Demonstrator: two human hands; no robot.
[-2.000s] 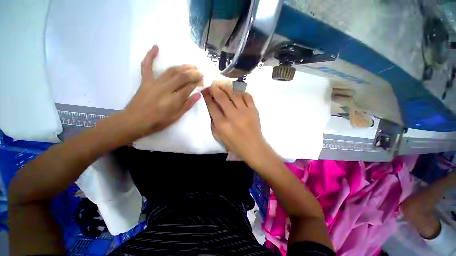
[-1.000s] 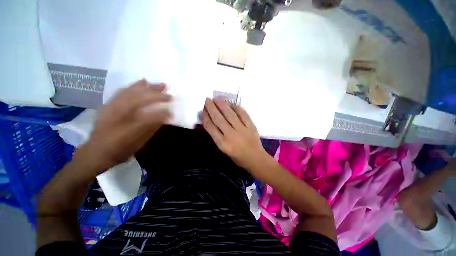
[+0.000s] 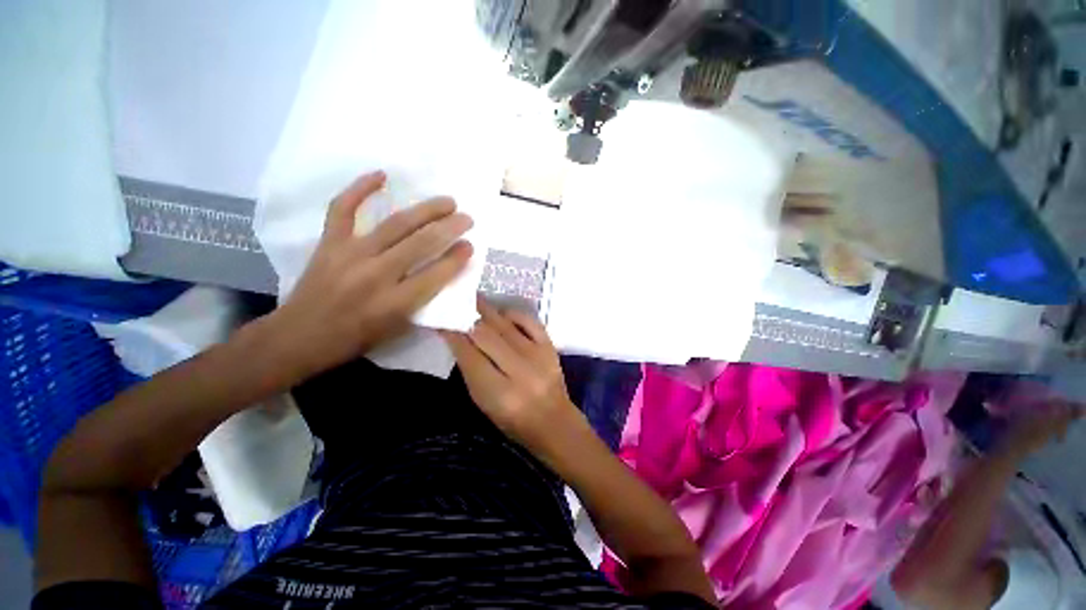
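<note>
The white garment panel lies under the sewing machine head and over the table's front edge, with a gap showing the needle plate. My left hand lies flat, fingers spread, on the white cloth left of the gap. My right hand is at the table edge, with thumb and fingertips on the cloth's lower corner; it seems to pinch it. The presser foot area is beyond both hands. Bright light washes out the cloth's edges, so a separate small piece cannot be told.
A grey ruler strip runs along the table edge, with a metal bracket at right. Pink cloth is heaped below right. A blue basket and hanging white cloth are at lower left. Another person's arm is at lower right.
The cloth's front part has been drawn back from under the head, uncovering the plate and ruler. My left hand has moved onto the cloth's left part; my right hand has moved down to its corner.
</note>
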